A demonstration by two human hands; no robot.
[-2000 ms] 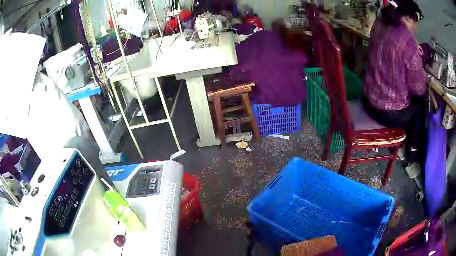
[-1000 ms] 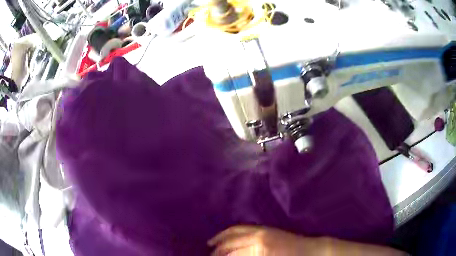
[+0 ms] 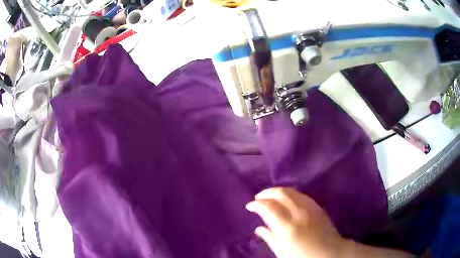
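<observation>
Purple cloth [image 3: 151,166] covers most of the machine bed, with folds at the left. A seam or crease runs through it from under the needle towards my right hand. The white machine head [image 3: 323,55] has a blue stripe; its presser foot and needle area [image 3: 263,115] sits over the cloth. My right hand [image 3: 290,216] comes from the lower right and lies on top of the cloth below the needle, its fingers slightly bent and apart; no grip shows. My left hand is not in view.
A dark phone [image 3: 378,95], a pink-handled tool [image 3: 414,141] and a thin rod with a dark red ball [image 3: 435,106] lie right of the head. Thread spools [image 3: 96,27] stand behind left. Pale grey cloth [image 3: 38,126] hangs at the left edge.
The view has turned from the room and crate to the machine. Since one second ago, my right hand has moved up and right, nearer the needle, and the cloth's left part has bunched into folds.
</observation>
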